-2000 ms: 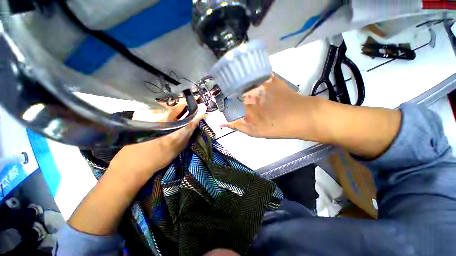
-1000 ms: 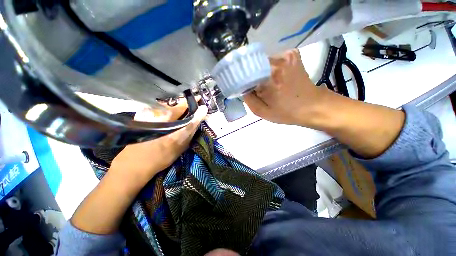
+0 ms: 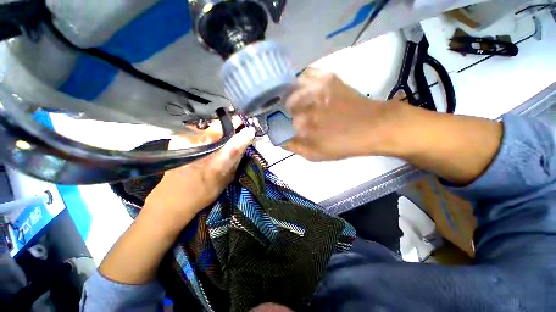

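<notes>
The patterned garment piece, dark herringbone with blue, white and brown bands, hangs bunched from the table edge into the lap. Its top end reaches the needle area of the sewing machine. My left hand grips the fabric there, thumb near the presser foot; some of its fingers are hidden behind the machine's curved metal rim. My right hand is curled and slightly blurred just right of the ribbed white knob. Its fingertips are partly hidden, and I cannot tell whether it holds anything.
Black-handled shears lie on the white table, beyond my right forearm. A small dark tool lies farther right. The machine head hangs close overhead. A brown paper or cardboard piece is below the table edge.
My right hand moved from the machine's bed plate up beside the knob, then slightly down again. My left hand keeps its grip on the fabric. The camera view has shifted slightly.
</notes>
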